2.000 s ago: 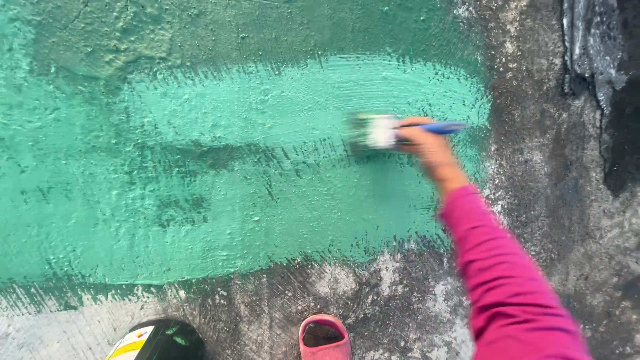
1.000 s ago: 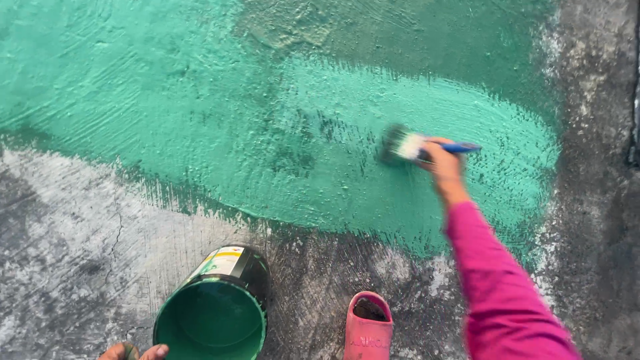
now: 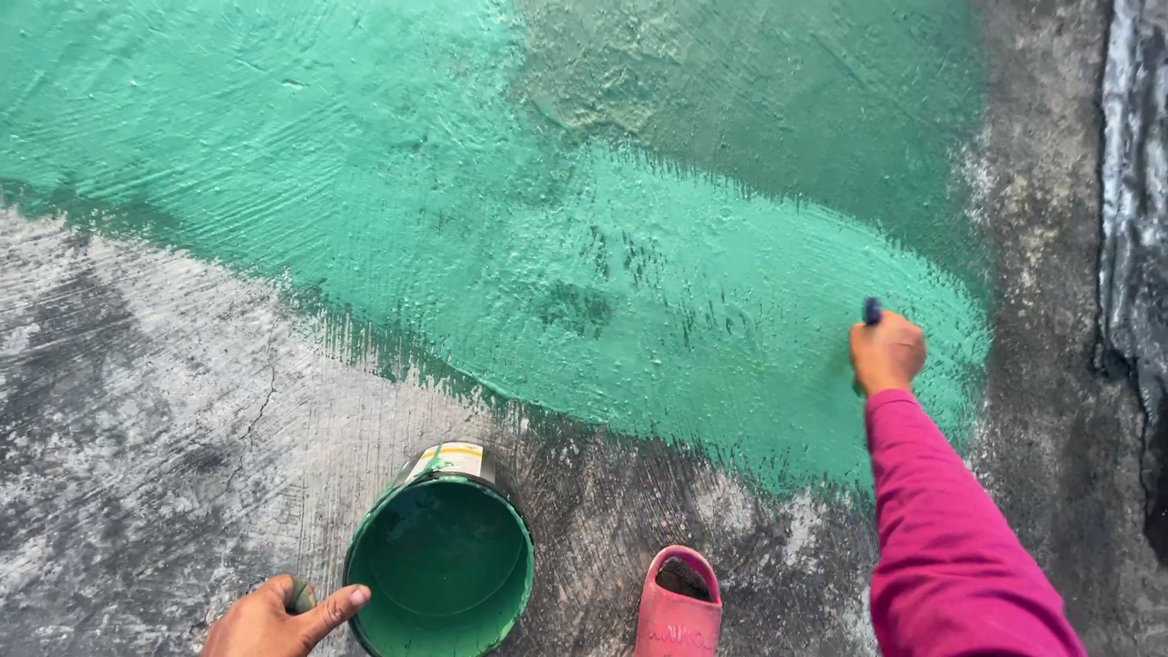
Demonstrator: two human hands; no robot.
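Note:
My right hand (image 3: 887, 354), in a pink sleeve, is closed around a paintbrush; only the end of its blue handle (image 3: 873, 310) shows, and the bristles are hidden. It is over the wet, light green paint (image 3: 730, 301) near the right end of the painted band. At the bottom left, my left hand (image 3: 283, 620) is beside the rim of a paint bucket (image 3: 443, 566), thumb stretched towards it. Whether it grips the bucket is not plain. Dark green paint coats the bucket's inside, and a label with green drips is on its outer wall.
Bare grey concrete (image 3: 182, 411) with a thin crack lies at the lower left. A pink slipper (image 3: 678, 611) is at the bottom centre. Duller green paint (image 3: 776, 100) covers the upper right. Along the right edge runs a dark, wrinkled strip (image 3: 1127, 182).
The brush has turned in my right hand, its handle now pointing up instead of right. My left hand and the bucket show more fully; two seconds ago my left hand was out of view.

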